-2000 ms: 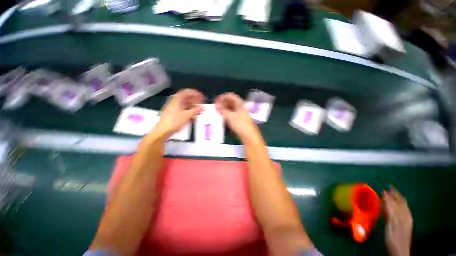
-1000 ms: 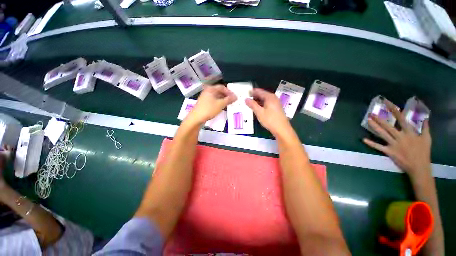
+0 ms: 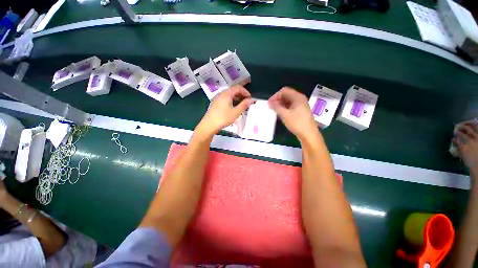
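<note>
A white retail box (image 3: pixel 259 125) with a small, blurred purple mark lies at the near edge of the green belt. My left hand (image 3: pixel 229 109) is at its upper left corner, with thumb and fingertips closed together there. My right hand (image 3: pixel 294 111) is at its upper right corner, fingers bent. Whether the right fingertips pinch the box is unclear. Another white box shows partly beneath my left hand. The box's top flap cannot be made out between my hands.
Several boxes, some with raised flaps, lie left on the belt (image 3: pixel 293 57); two (image 3: pixel 358 108) lie right. A pink mat (image 3: pixel 246 209) is under my forearms. An orange tape dispenser (image 3: pixel 437 238), tangled loops (image 3: pixel 55 170), a metal rail (image 3: pixel 393 168) and neighbours' hands flank me.
The box between my hands has its top edge lower and its outline shorter. My right hand has moved slightly right. The neighbour's hand at right has moved away with boxes from the belt.
</note>
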